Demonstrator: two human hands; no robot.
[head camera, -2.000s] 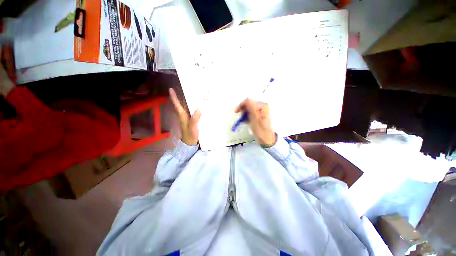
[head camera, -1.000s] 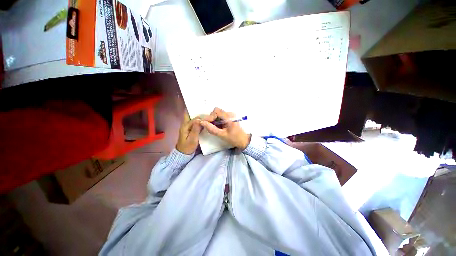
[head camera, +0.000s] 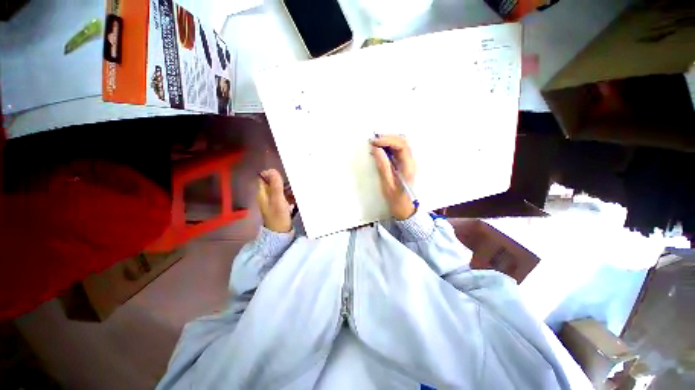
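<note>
An open record book (head camera: 449, 114) with white pages and some handwritten entries lies in front of me, its near edge at my lap. My right hand (head camera: 396, 175) is over the page and holds a blue and white pen (head camera: 406, 187), its rear end pointing back towards my wrist. My left hand (head camera: 275, 202) is just left of the book's left edge, fingers bent; a small dark thing shows at its fingertips, too small to name.
A white table (head camera: 46, 68) bears an orange, black and white product box (head camera: 168, 57), a phone (head camera: 318, 24) and a yellow-green strip (head camera: 82, 36). An open brown carton (head camera: 610, 84) is at right. A red stool (head camera: 202, 194) and a red-clothed person's part (head camera: 84, 221) are at left.
My hands were together at the book's lower left a second ago. They have moved apart: my right hand right and up onto the page with the pen, my left hand slightly left.
</note>
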